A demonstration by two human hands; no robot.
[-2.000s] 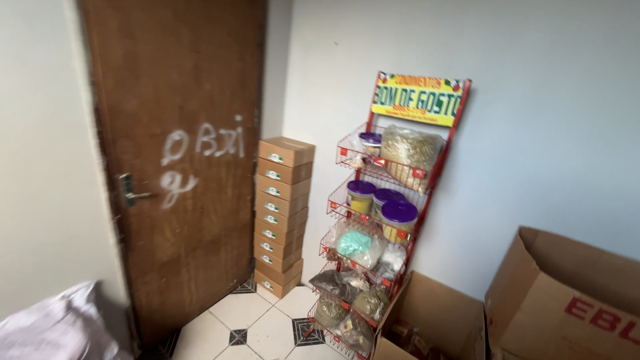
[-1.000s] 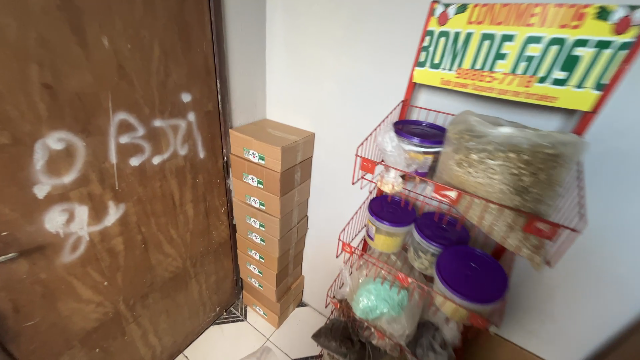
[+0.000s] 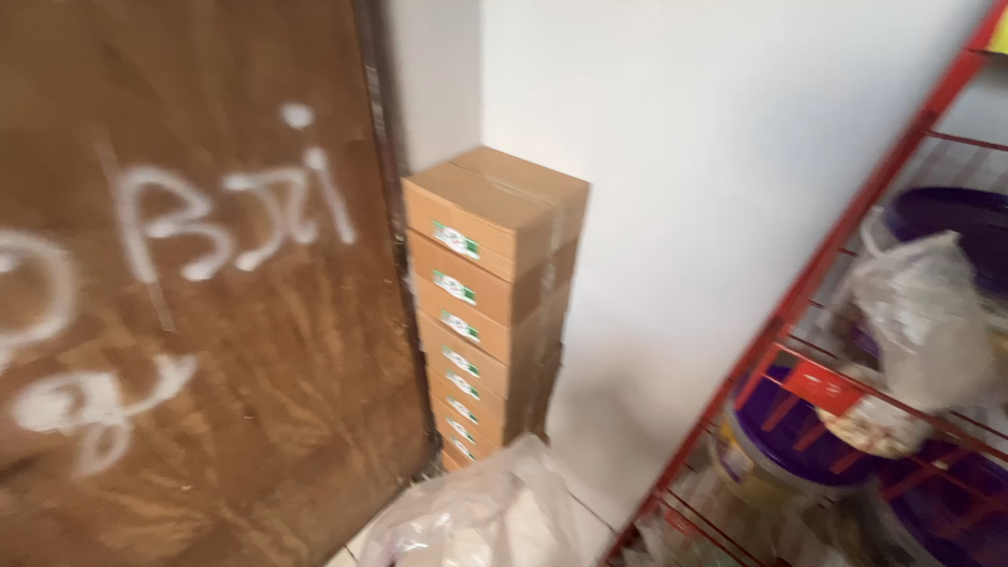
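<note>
Neither my left hand nor my right hand shows in the head view. A clear plastic bag with pale contents [image 3: 492, 512] is at the bottom centre; what holds or supports it is out of view. Behind it, a tall stack of flat cardboard boxes [image 3: 472, 260] with small labels stands in the corner. To the right, a red wire display rack [image 3: 854, 213] holds tubs with purple lids [image 3: 787, 425] and a knotted clear plastic bag [image 3: 917, 315].
A brown wooden door [image 3: 260, 378] with white painted writing fills the left side. A white wall [image 3: 669, 157] runs between the boxes and the rack. Part of the tiled floor [image 3: 587, 504] shows below.
The view has moved closer to the boxes and rack. The clear bag with pale contents now shows at the bottom centre, in front of the box stack.
</note>
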